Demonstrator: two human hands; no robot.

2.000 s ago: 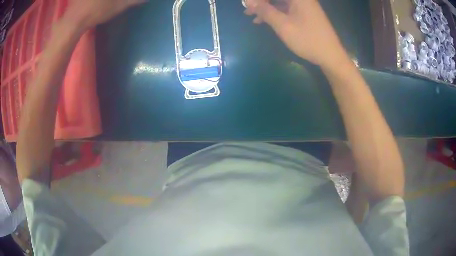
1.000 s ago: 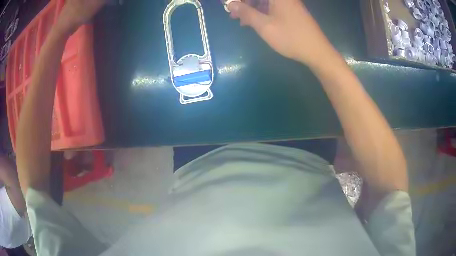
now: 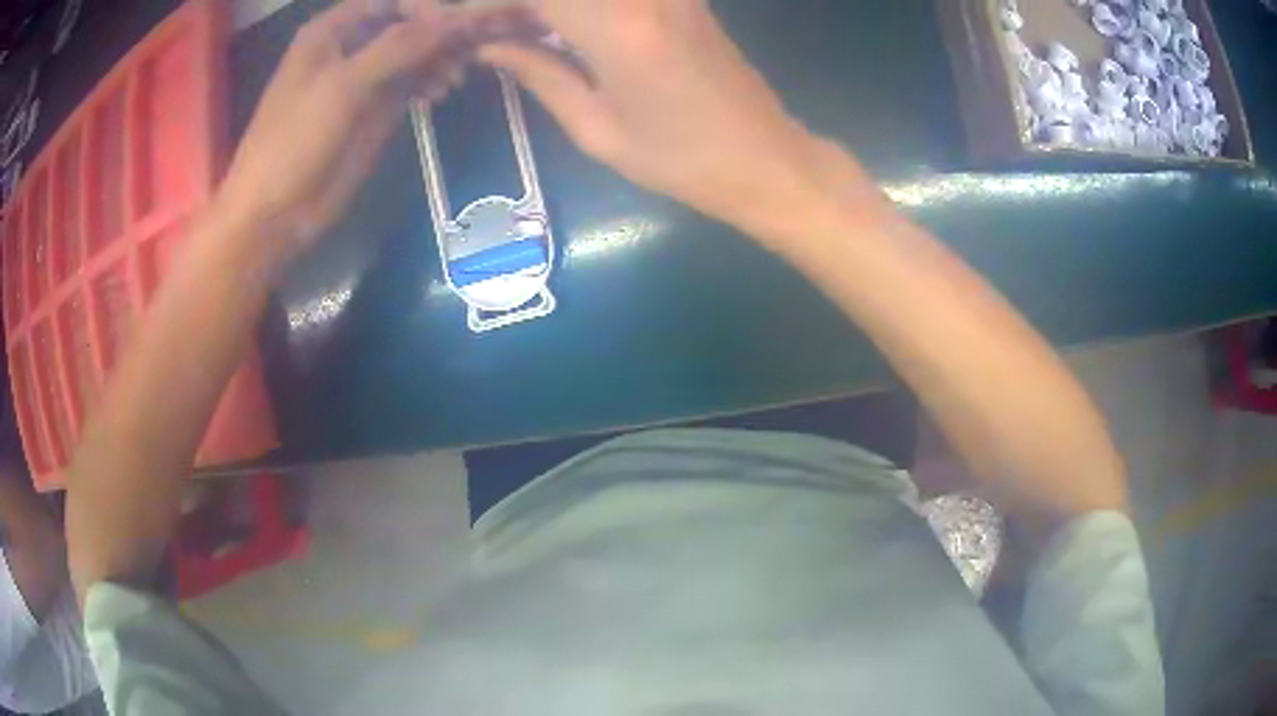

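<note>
A looped frame (image 3: 521,140) lies on the green bench in front of me, with a round plate (image 3: 490,221) and a blue strip (image 3: 499,262) at its near end. My left hand (image 3: 343,91) is over the frame's far end from the left, fingers bent. My right hand (image 3: 630,91) reaches in from the right and its fingers meet the left ones there. The far end of the frame and whatever lies between the fingertips are hidden by the hands.
A red-orange crate (image 3: 119,266) stands at the left, under my left forearm. An open carton (image 3: 1029,140) with a heap of small white-clear fittings (image 3: 1120,84) is at the right. The bench's front edge runs before my body. A person's arm shows at the far left.
My right hand has moved left and my left hand right, so they now meet over the frame's far end. The frame sits lower and further left in the view, which has also shifted.
</note>
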